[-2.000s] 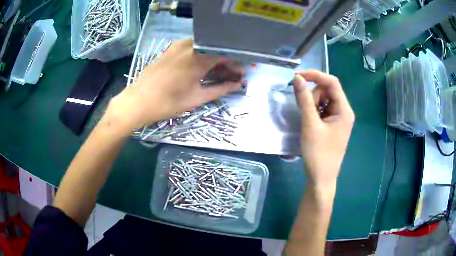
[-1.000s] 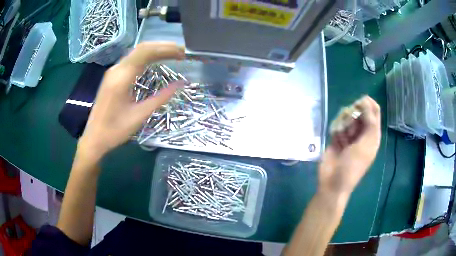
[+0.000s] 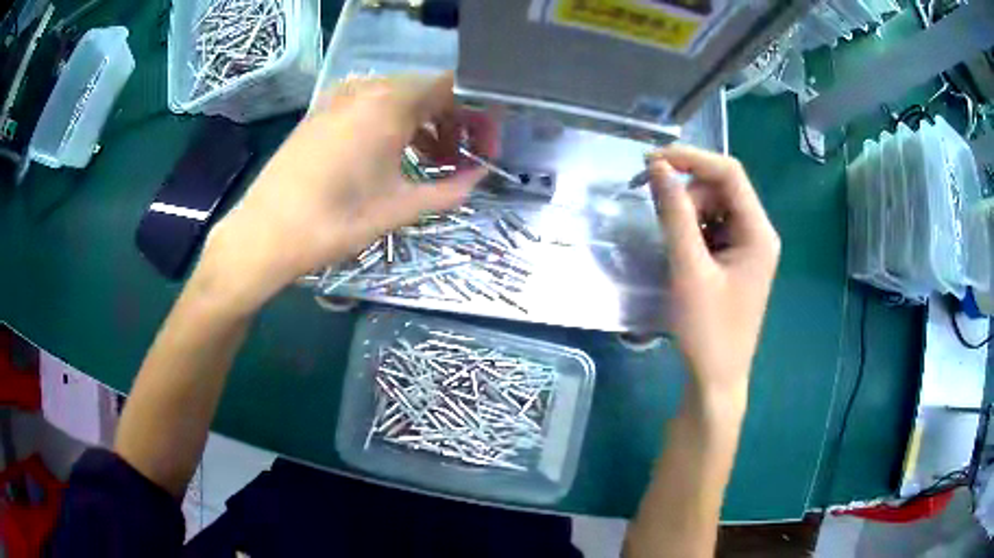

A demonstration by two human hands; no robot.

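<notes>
My left hand (image 3: 347,180) is over the left part of the metal tray (image 3: 610,303) and holds a slim metal pin (image 3: 488,165) between its fingertips, pointing at the small dark fixture (image 3: 534,178) under the press head (image 3: 578,65). My right hand (image 3: 714,234) is right of the fixture, with a small pin (image 3: 641,178) between thumb and forefinger; its curled fingers partly hide something dark in the palm. Loose pins (image 3: 458,262) lie heaped on the tray, partly hidden by my left hand.
A clear box of pins (image 3: 463,403) stands nearest me. Another box of pins (image 3: 242,49) stands rear left, near a small translucent box (image 3: 82,98) and a flat black object (image 3: 194,196). Stacked clear plastic boxes (image 3: 905,207) stand at right, with cables nearby.
From one second ago, my left hand has moved right to the fixture, with a pin now visible in its fingers. My right hand has moved left and inward over the tray.
</notes>
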